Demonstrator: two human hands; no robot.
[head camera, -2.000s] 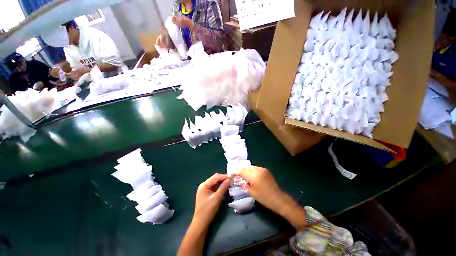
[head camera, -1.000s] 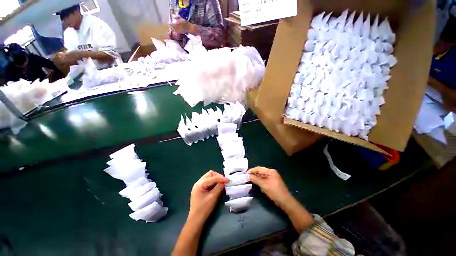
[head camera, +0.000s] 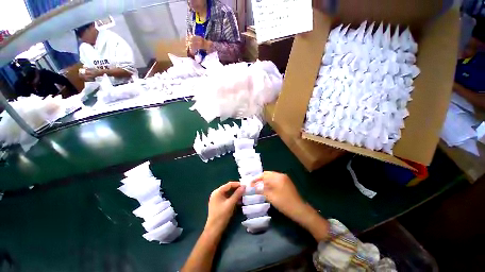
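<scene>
A row of overlapping small white packets (head camera: 256, 210) lies in front of me on the dark-green bench, running away from me. My left hand (head camera: 226, 201) pinches the row's left edge with thumb and finger. My right hand (head camera: 276, 192) is on the row's right side, its fingers over a packet in the middle. A second packet row (head camera: 154, 210) lies to the left, untouched. A third row (head camera: 217, 142), points up, stands behind the front row. An open carton (head camera: 293, 87) at the right is tilted towards me and filled with tight rows of white points.
A large heap of white bags (head camera: 236, 87) lies across the bench (head camera: 80, 207). A curled white strip (head camera: 360, 180) and a red and blue tool (head camera: 412, 172) lie by the carton. Several people sit opposite; another person's arm shows at the right. A paper sheet (head camera: 282, 18) hangs above.
My right hand has moved from the row's right edge in over the packets. My left hand stays at the left edge. The view has shifted slightly; the rows keep their layout.
</scene>
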